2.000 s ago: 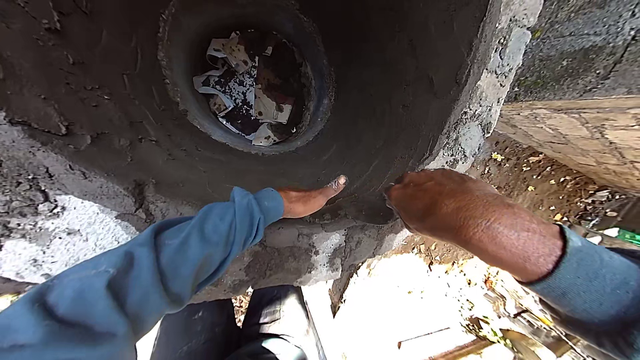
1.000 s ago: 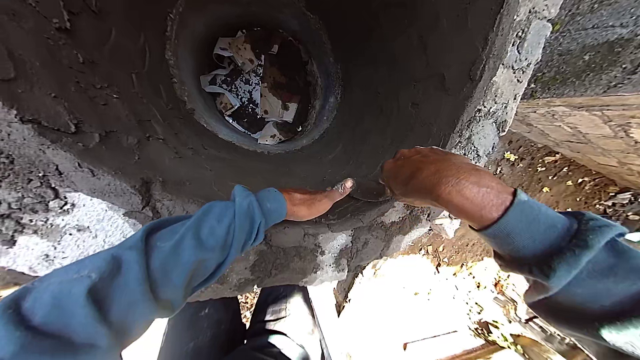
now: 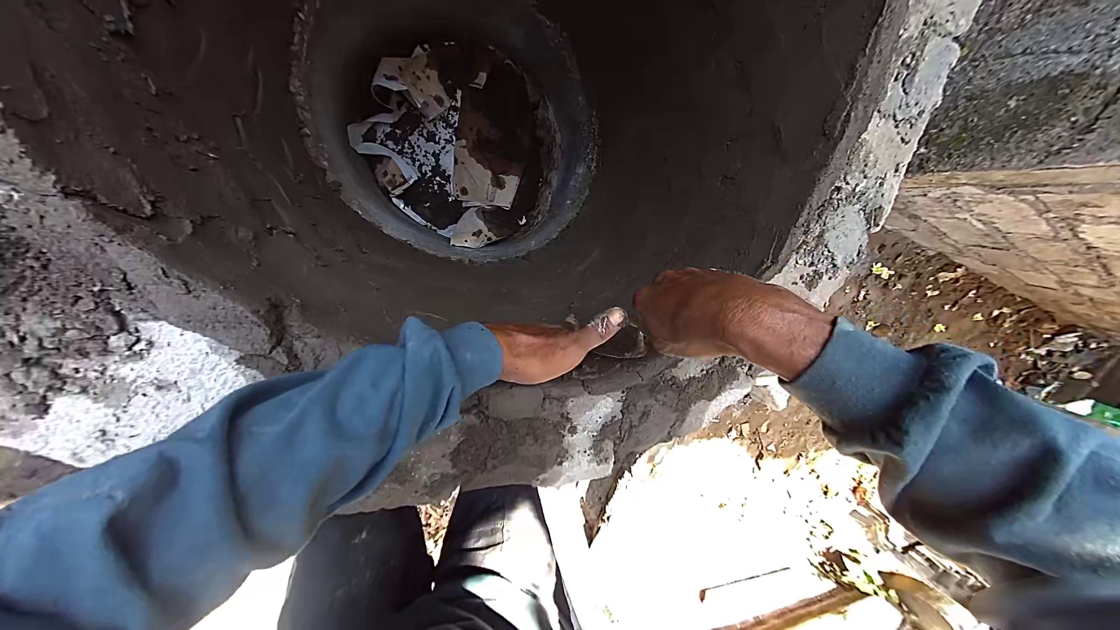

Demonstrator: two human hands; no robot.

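Wet grey mortar [image 3: 709, 131] coats the inner wall of a round masonry structure. My right hand [image 3: 700, 311] is closed at the near side of this wall, its fingers curled round something largely hidden under it. Between the hands shows a small part of a dark metal blade, likely a trowel [image 3: 623, 344]. My left hand [image 3: 556, 348] lies just left of the blade, thumb pointing right; its other fingers are hidden below the rim, so its grip cannot be told. Beyond both hands opens a round hole [image 3: 569, 188] with torn paper [image 3: 477, 179] at its bottom.
The rough masonry rim [image 3: 840, 219] curves close beneath my wrists and up the right side. Mortar crumbs [image 3: 61, 324] lie on the left ledge. A stone block wall [image 3: 1015, 236] stands at right, above soil with dry leaves. My legs [image 3: 490, 560] are below the rim.
Over the two seconds my right hand has shifted left along the near wall, closer to my left hand, and more blade shows between them. My left hand stays in about the same place.
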